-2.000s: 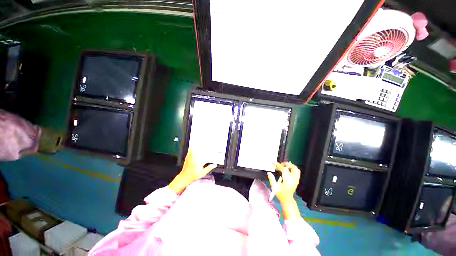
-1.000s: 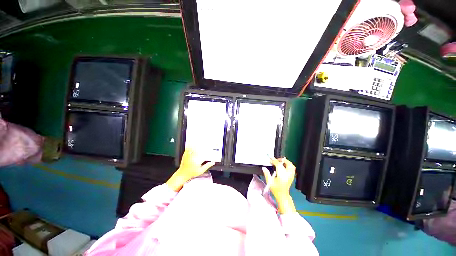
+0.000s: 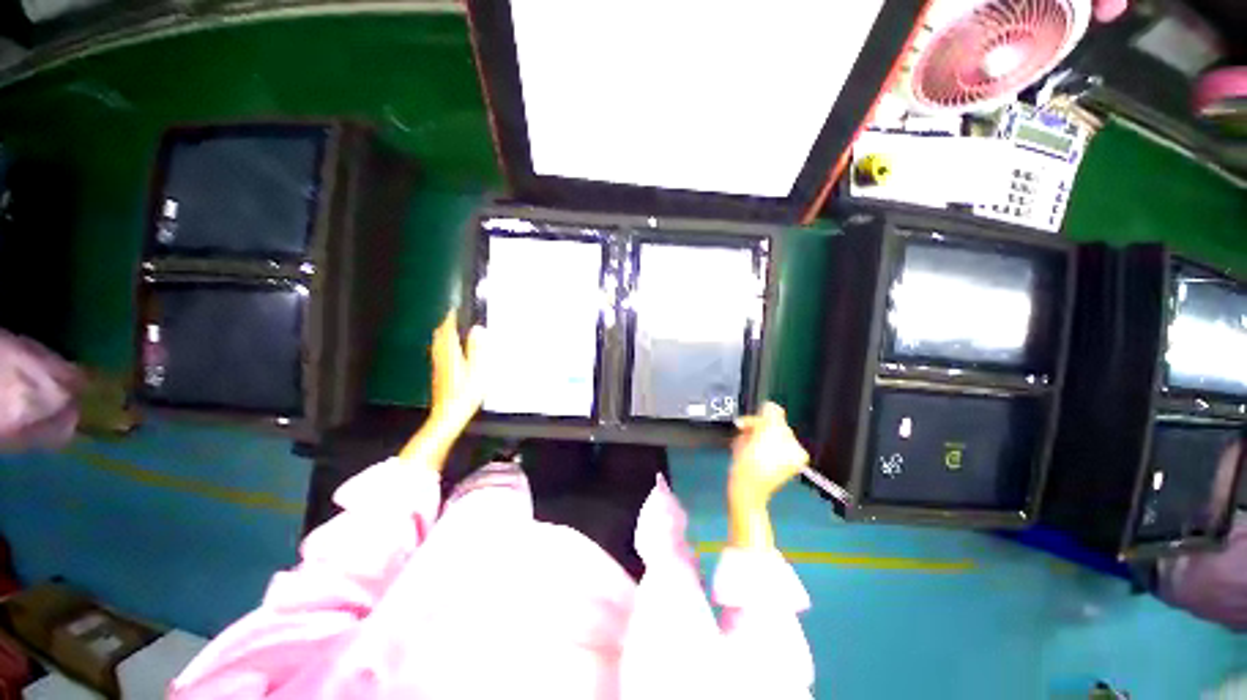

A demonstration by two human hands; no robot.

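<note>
A black foam tray (image 3: 614, 328) lies in front of me with two glossy screens side by side. The left screen (image 3: 543, 328) looks white from reflection. The right screen (image 3: 695, 335) is white above and grey below, with small white marks at its lower right corner. My left hand (image 3: 456, 369) is at the tray's left edge, thumb at the left screen's side, holding nothing that I can see. My right hand (image 3: 766, 451) is at the tray's lower right corner, closed on a thin pale pen-like stick (image 3: 825, 483) that points down to the right.
A bright white panel (image 3: 656, 89) stands behind the tray. Stacked trays with screens stand left (image 3: 328, 274) and right (image 3: 855, 369), with more at far right. A fan (image 3: 1001, 55), a calculator (image 3: 1035, 171) and a yellow item (image 3: 873, 170) are at back right. A pink sleeve (image 3: 34, 390) shows at far left.
My left hand has moved up along the tray's left edge. My right hand has turned, and the stick now shows to its right. The right screen's lower part now looks grey, with marks visible.
</note>
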